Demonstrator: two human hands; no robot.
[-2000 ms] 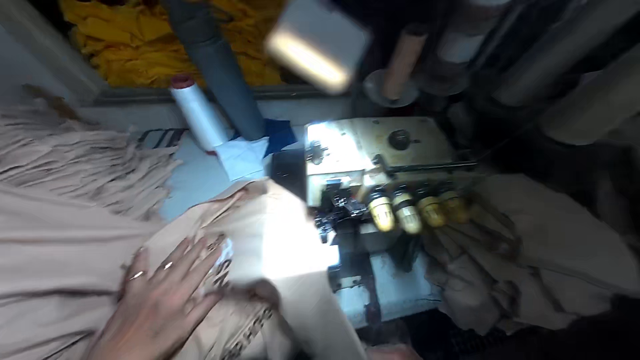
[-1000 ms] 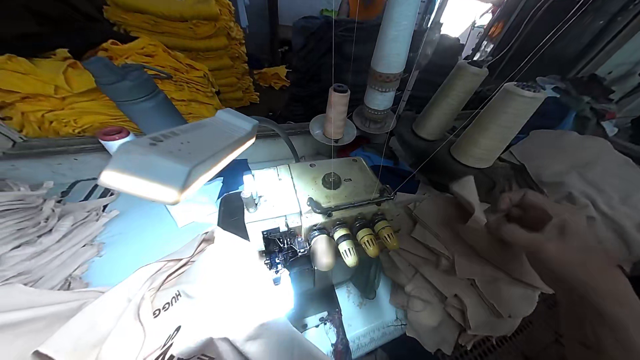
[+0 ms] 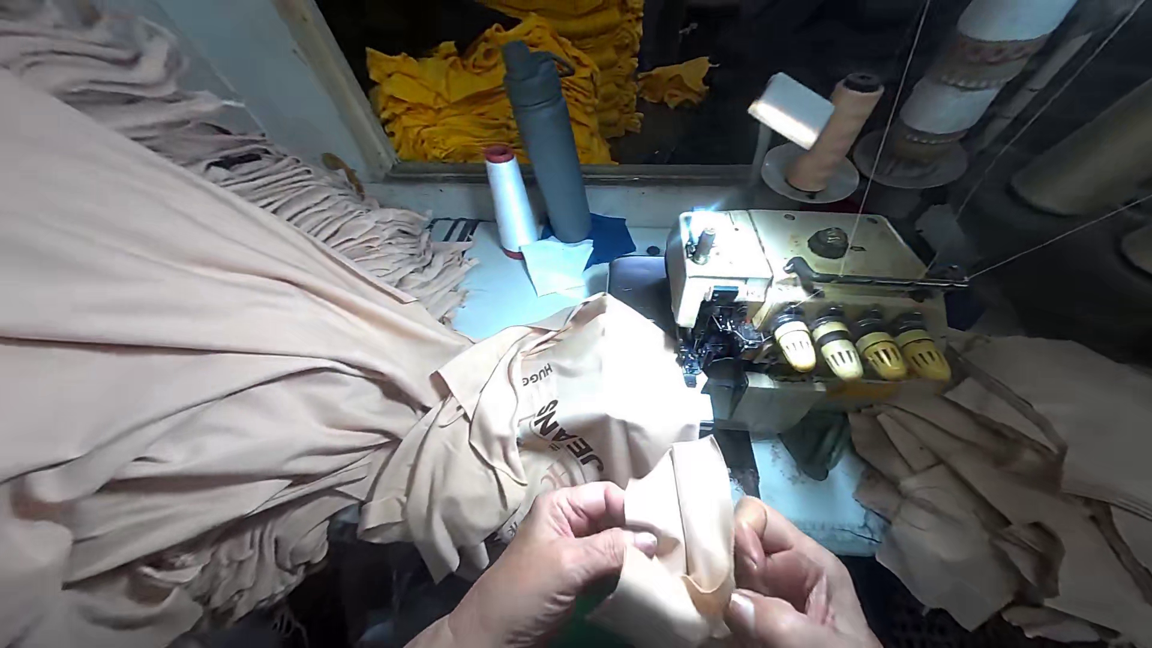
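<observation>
My left hand (image 3: 562, 562) and my right hand (image 3: 787, 576) pinch a small folded beige fabric piece (image 3: 684, 531) between them, in front of the sewing machine. Just behind it, a beige printed garment (image 3: 630, 387) lies bunched, its far edge by the needle area of an overlock sewing machine (image 3: 720, 261). Yellow tension dials (image 3: 837, 342) line the machine's front. Whether the held piece is joined to the garment cannot be told.
Large beige cloth (image 3: 225, 315) spreads over the left side. Beige cut pieces (image 3: 972, 468) are heaped at the right. A white thread cone (image 3: 510, 202) and a grey bottle (image 3: 553, 144) stand behind. Yellow fabric (image 3: 486, 99) is stacked beyond the ledge.
My right hand has come from the beige pile at the right to the front of the machine. Both hands now hold a small fabric piece. The view has shifted noticeably.
</observation>
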